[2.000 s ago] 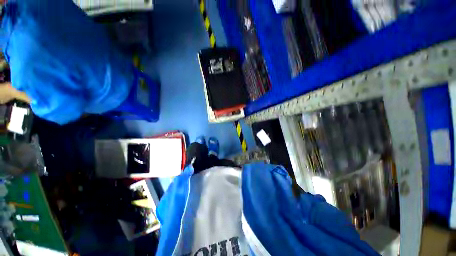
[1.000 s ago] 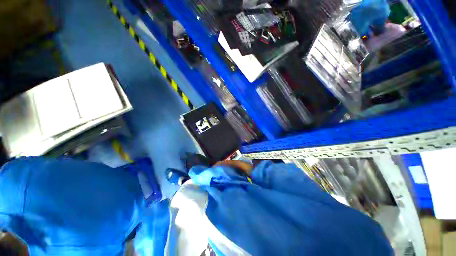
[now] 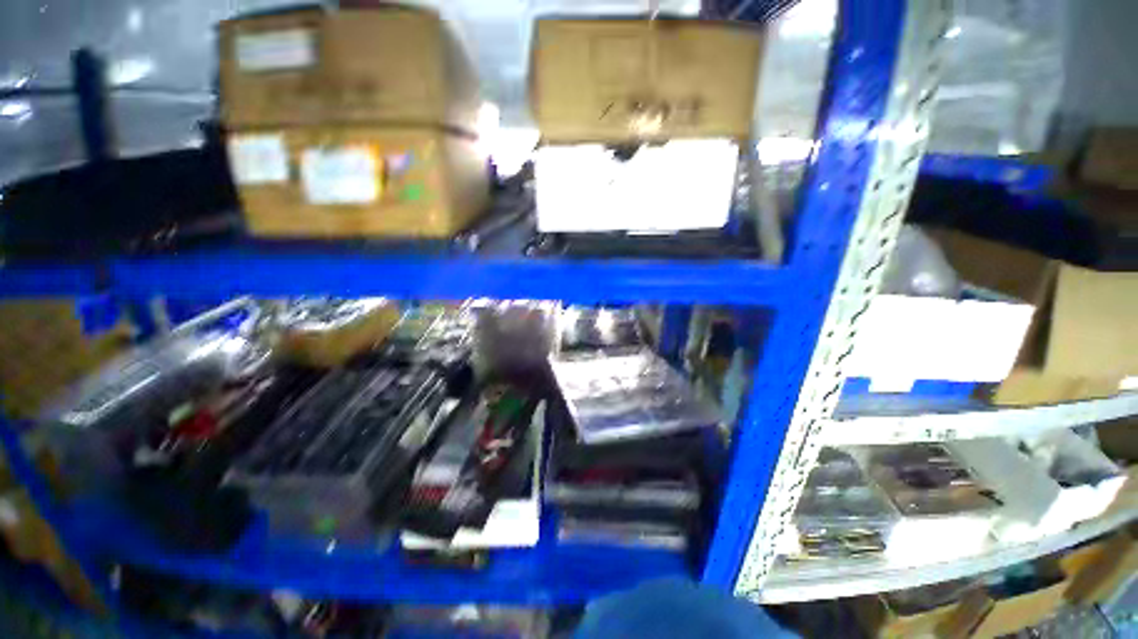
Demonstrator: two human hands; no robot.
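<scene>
No hand shows; a blurred blue sleeve or other blue cloth is cut off by the bottom edge. In front stands a blue shelf. Its middle level holds stacked dark trays, a white open box with dark and red items, and a clear tray stack. On the level above are two stacked brown cartons with white labels, and a brown carton above a white box. The picture is blurred, so small items cannot be told.
A blue upright and a perforated white post stand right of centre. To the right, a white shelf holds a white carton, an open brown carton and small boxes. More cartons lie at the lower right.
The view has swung up from the floor and the wearer's body to face the shelves. The other person, floor and floor stacks have left the picture.
</scene>
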